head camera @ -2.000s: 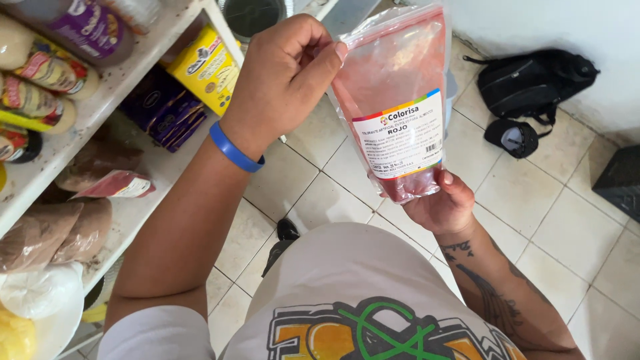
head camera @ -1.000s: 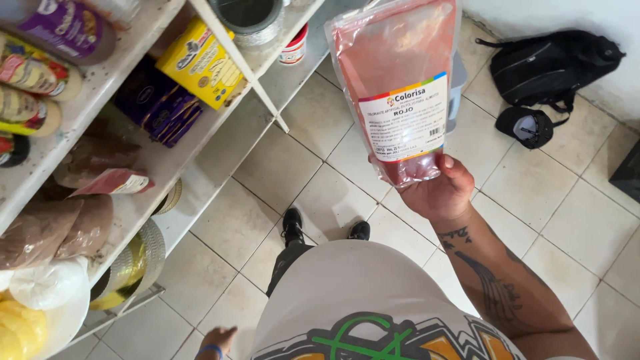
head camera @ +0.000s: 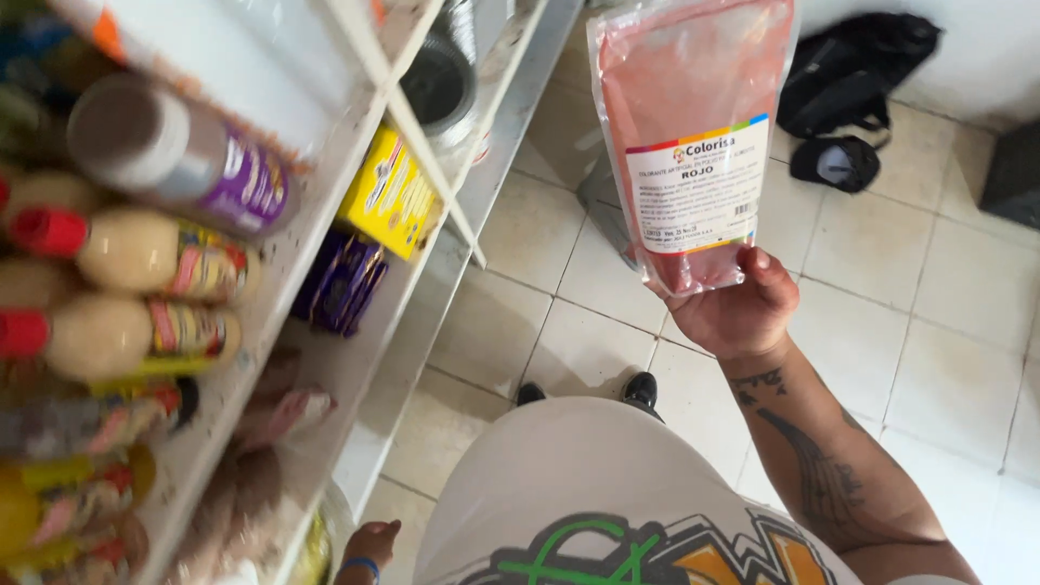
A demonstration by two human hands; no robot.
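Observation:
A clear plastic pouch of red food-colouring powder (head camera: 691,73), with a printed label on its lower part, stands upright in my right hand (head camera: 743,309), which grips its bottom edge with the thumb in front. My left hand (head camera: 374,543), with a blue wristband, hangs low beside the shelving at the bottom of the view. It touches nothing that I can see, and whether its fingers are closed cannot be told. Nearest to it is a yellowish bag (head camera: 315,544) on a lower shelf.
Metal shelving (head camera: 244,357) fills the left side, with sauce bottles (head camera: 154,252), a purple-labelled jar (head camera: 183,154), a yellow box (head camera: 390,195), purple packets (head camera: 341,283) and a dark round container (head camera: 439,81). A black backpack (head camera: 853,69) and a cap (head camera: 835,162) lie on the tiled floor.
My left hand has let go of the pouch's top and dropped to my side. The pouch stays in my right hand. The view has shifted towards the shelves.

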